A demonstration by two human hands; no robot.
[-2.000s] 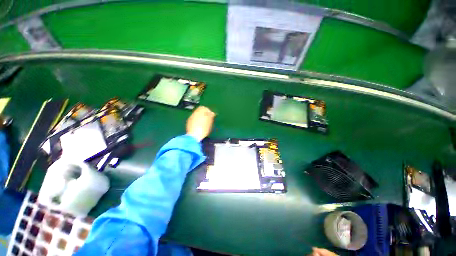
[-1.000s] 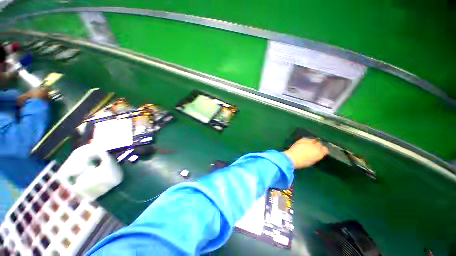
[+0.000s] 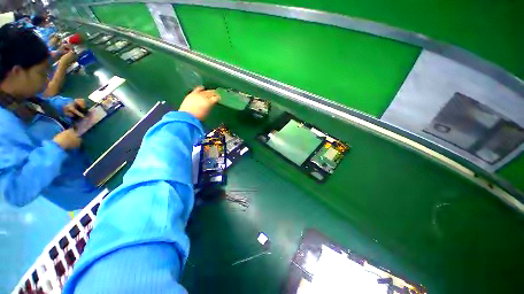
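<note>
My left hand (image 3: 199,103) reaches to the back of the bench and grips the left end of a tablet assembly (image 3: 234,100) with a greenish panel; the fingertips are partly hidden. A second tablet assembly (image 3: 296,141) lies to its right. Another tablet assembly (image 3: 339,274) with a bright panel lies nearest, cut off by the bottom edge. Overlapping tablet assemblies (image 3: 214,155) lie beside my left sleeve, partly hidden by it. My right hand is not in view.
A small white-faced block (image 3: 262,238) and thin dark wires (image 3: 237,198) lie on the green mat. A white component tray (image 3: 63,247) is at lower left. A person in blue (image 3: 26,132) works at left. A metal rail (image 3: 368,119) runs behind.
The view has turned left. My left hand has left the tablet assembly at the back right and now holds another one further left along the rail.
</note>
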